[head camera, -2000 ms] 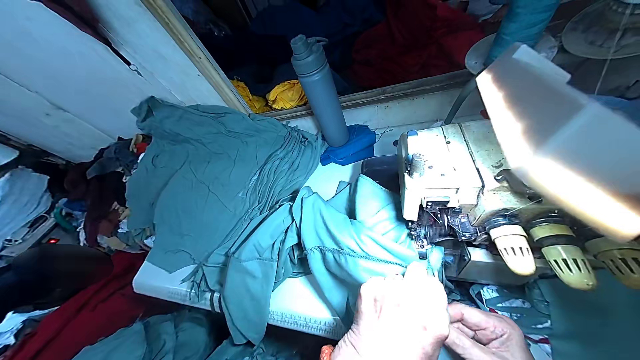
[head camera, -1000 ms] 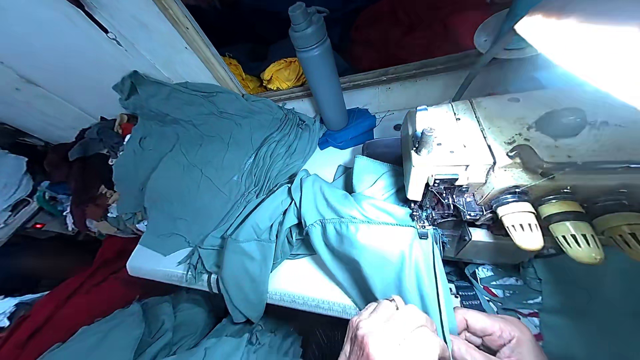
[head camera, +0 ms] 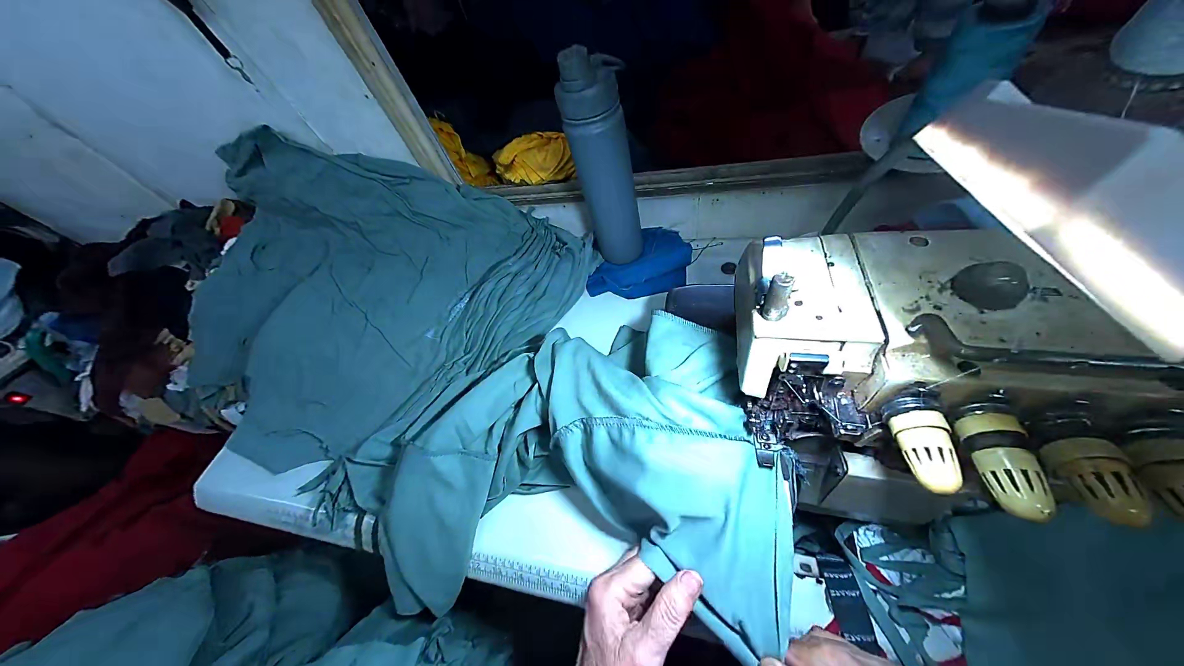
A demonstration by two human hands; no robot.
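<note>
A sage-green fabric garment [head camera: 684,472] lies over the white table edge, with its right edge under the presser foot [head camera: 766,453] of an overlock sewing machine [head camera: 814,296]. My left hand [head camera: 638,610] pinches the garment's lower edge between thumb and fingers, below and left of the foot. At the bottom edge of the view, my right hand [head camera: 823,647] is partly cut off; its fingertips touch the lower right corner of the same garment. A stitched seam crosses the fabric toward the needle area.
Darker green garments [head camera: 370,296] are heaped on the white table [head camera: 268,490]. A grey bottle [head camera: 601,166] stands by a blue cloth [head camera: 647,264]. A bright lamp [head camera: 1064,213] hangs over the machine, whose yellowish tension knobs [head camera: 925,449] face me. Red fabric [head camera: 120,527] lies at left.
From close beside the presser foot, my hands have moved down along the garment, away from the foot. The left hand now grips its lower edge, and more fabric shows below the foot.
</note>
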